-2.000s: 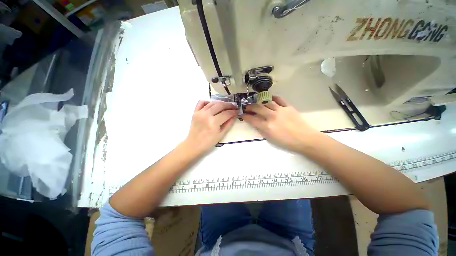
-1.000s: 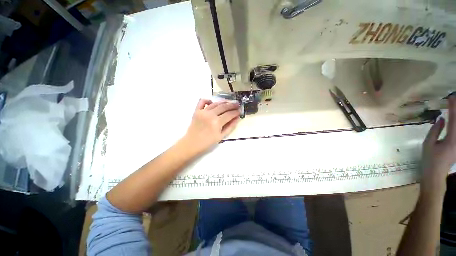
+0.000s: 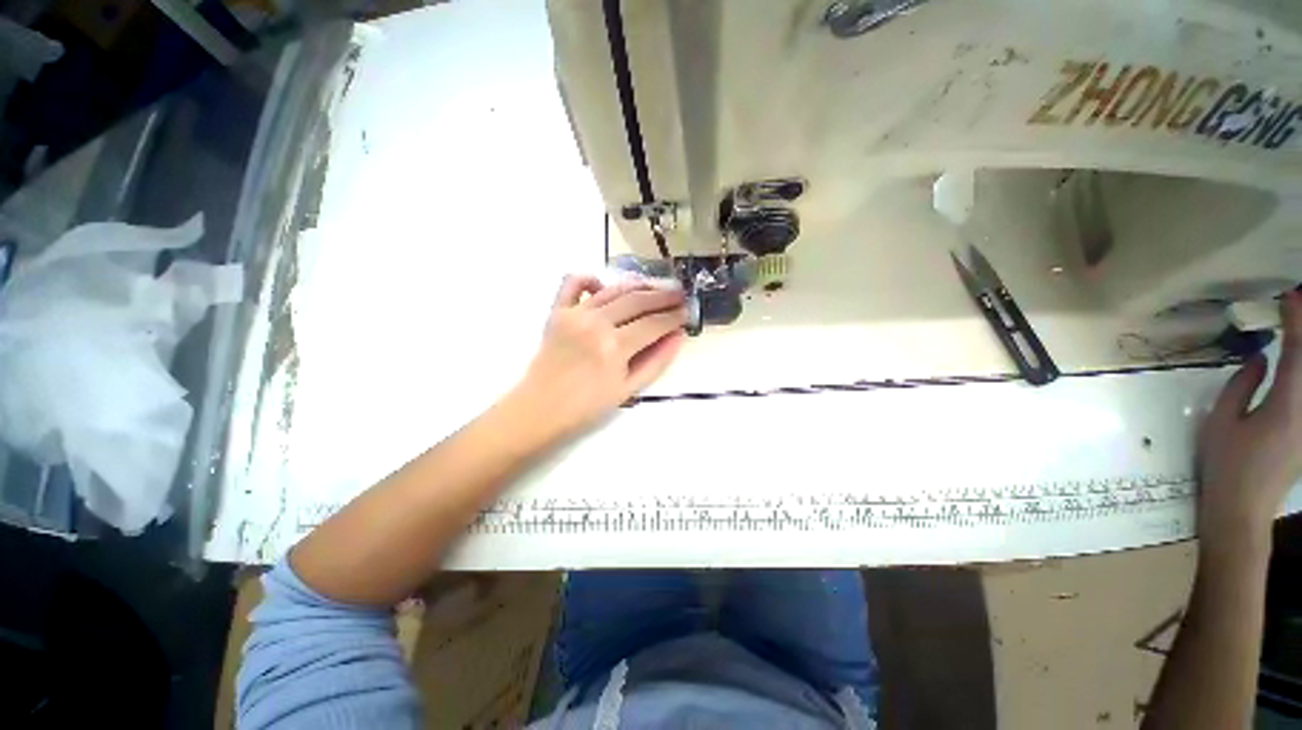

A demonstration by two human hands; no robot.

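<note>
My left hand (image 3: 611, 342) lies at the presser foot (image 3: 695, 290), its fingertips on a small white fabric piece (image 3: 624, 275) that shows just behind them. The fingers hide most of the piece. My right hand (image 3: 1257, 428) is at the machine's right end, cut off by the picture's edge; its fingertips are partly out of view, so its hold cannot be told. The cream sewing machine (image 3: 885, 143) stands over the work, with the round dark tension dial (image 3: 764, 225) above the presser foot.
Black thread snips (image 3: 1007, 317) lie on the machine bed under the arm. A crumpled white bundle (image 3: 100, 371) lies on the glass-topped side table at left. A printed ruler (image 3: 800, 511) runs along the table's front edge. Cardboard shows below the table.
My right hand has left the presser foot and moved far right to the machine's right end. My left hand has stayed by the presser foot. The camera view has shifted slightly.
</note>
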